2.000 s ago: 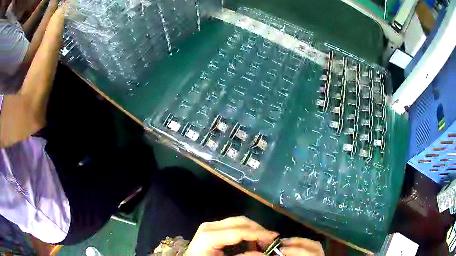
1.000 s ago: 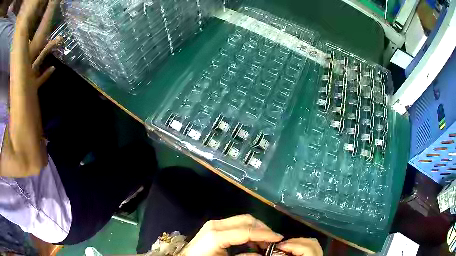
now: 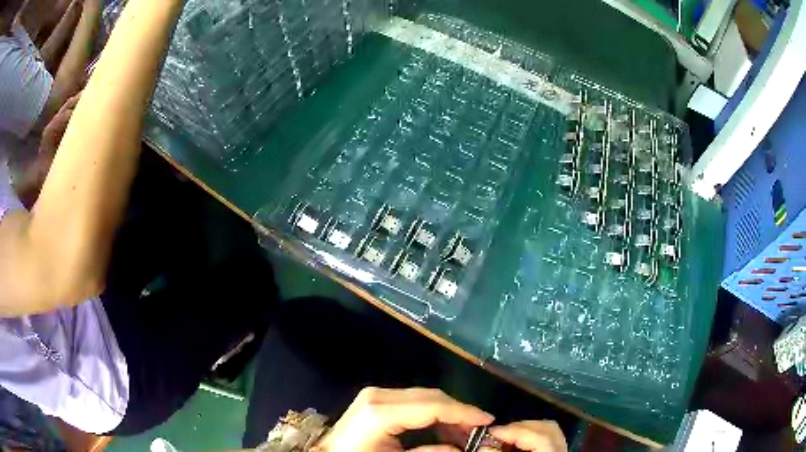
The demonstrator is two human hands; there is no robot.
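Note:
My left hand [image 3: 402, 419] and my right hand [image 3: 530, 436] are low at the bottom edge, partly cut off, off the bench's near edge. Their fingertips meet on a small electronic module [image 3: 476, 439], of which a dark and silver edge shows; the fingers hide the rest. The left-hand blister tray [image 3: 424, 150] holds several silver-white modules [image 3: 372, 255] along its near edge. The right-hand blister tray [image 3: 566, 327] holds columns of modules [image 3: 620, 192] in its far part, and its near pockets show no modules.
Stacked clear trays [image 3: 239, 71] stand at the far left. Another person's bare arm [image 3: 93, 168] reaches up beside them. A white frame post [image 3: 751, 115] and a blue basket [image 3: 769, 238] are at the right. A small white box [image 3: 709, 434] is at the near right corner.
The module between my fingertips has tilted more upright than two seconds ago. The other person's arm has swung right and upward, in front of the stacked trays. The modules in the trays look unchanged.

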